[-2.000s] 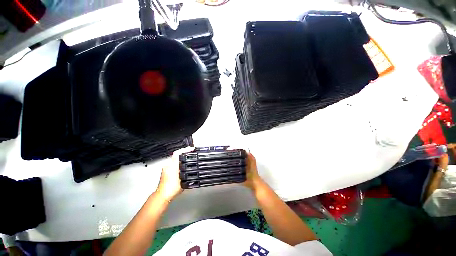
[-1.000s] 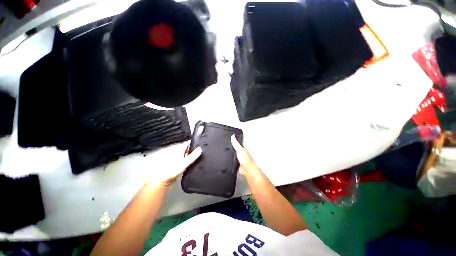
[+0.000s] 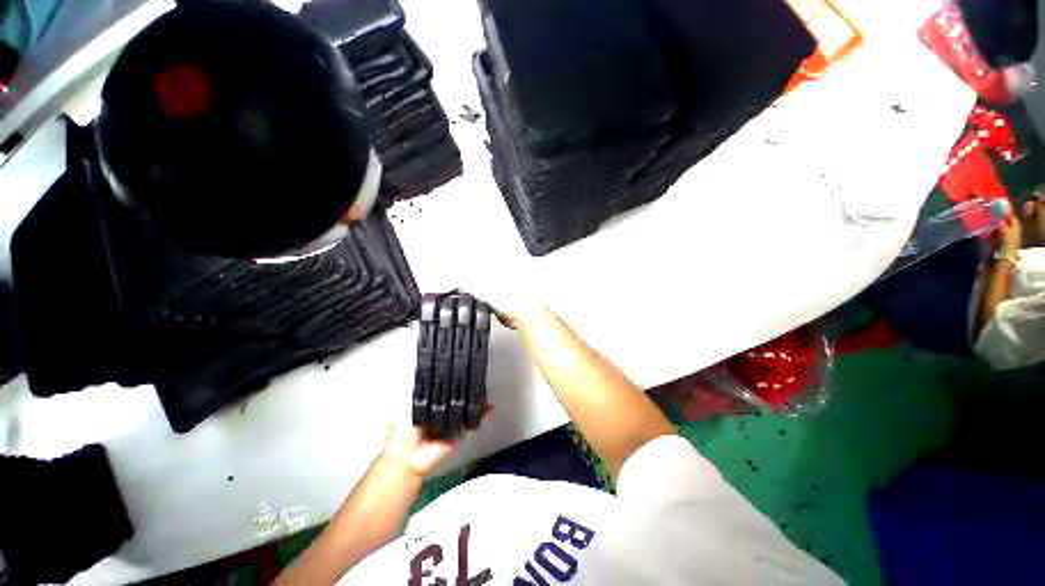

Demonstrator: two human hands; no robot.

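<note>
A small bundle of black tablet cases (image 3: 453, 364) is held upright over the white bench, its edges showing as parallel ridges. My left hand (image 3: 426, 444) grips its near end from below. My right hand (image 3: 512, 318) is at its far right corner, fingers partly hidden behind it. A black ribbed stack of cases (image 3: 258, 326) stands to the left, partly under the lamp. A taller stack (image 3: 584, 103) stands beyond the bundle to the right.
The round black bench lamp (image 3: 235, 132) with a red spot blocks the upper left. A smaller pile (image 3: 401, 109) stands behind it. Another black pile (image 3: 63, 509) lies at the lower left. An orange tray (image 3: 837, 40) is at the upper right. A person's hand (image 3: 1005, 258) shows at the right.
The bundle has been turned from its flat face to its ridged side, with its long edges upright in view. My left hand moved to its near end, my right to its far end. The view shifted.
</note>
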